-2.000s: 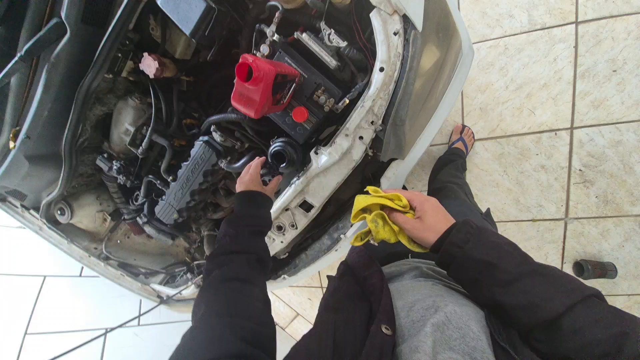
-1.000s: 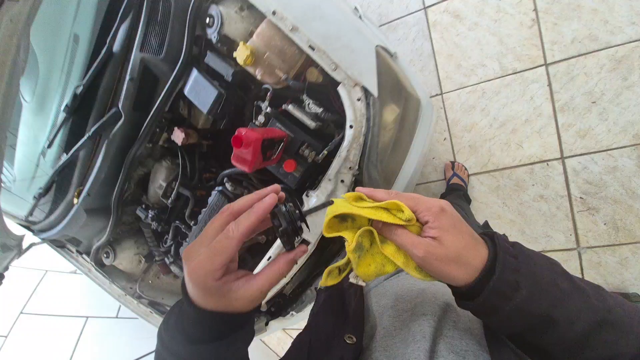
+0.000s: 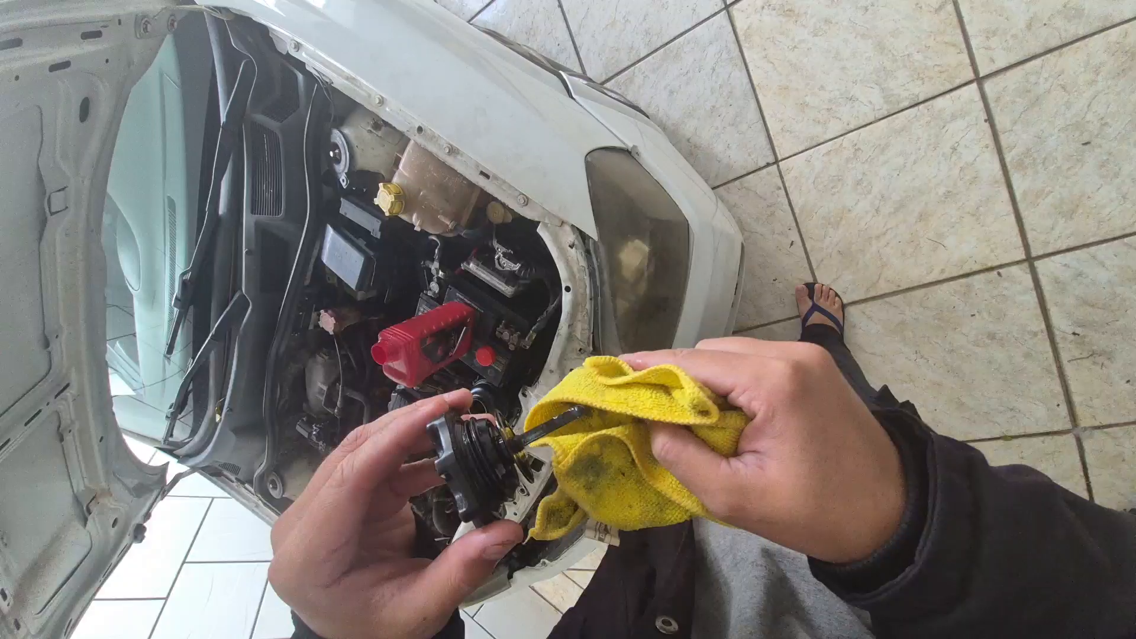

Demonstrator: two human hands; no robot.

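Observation:
Between the thumb and fingers of my left hand (image 3: 382, 524) is a black oil filler cap (image 3: 475, 466) with a dark dipstick (image 3: 550, 426) joined to it. The stick points right and its far end is hidden in a yellow cloth (image 3: 621, 453). My right hand (image 3: 781, 444) grips this cloth, which is folded about the stick and has dark stains. Behind the cap, a red plastic oil bottle (image 3: 426, 342) lies tilted on the engine bay parts, its mouth uncapped. A small red cap (image 3: 485, 356) rests on the black battery (image 3: 497, 311) beside it.
The white car's raised hood (image 3: 53, 222) is at the left. A coolant tank (image 3: 435, 191) with a yellow cap (image 3: 389, 199) sits in the engine bay, and the headlight (image 3: 639, 253) lies right of it. A sandaled foot (image 3: 821, 306) stands on the tiled floor (image 3: 896, 186).
My left hand, over the engine two seconds ago, has come up with the black cap and dipstick. The yellow cloth in my right hand now wraps the stick. The view has shifted.

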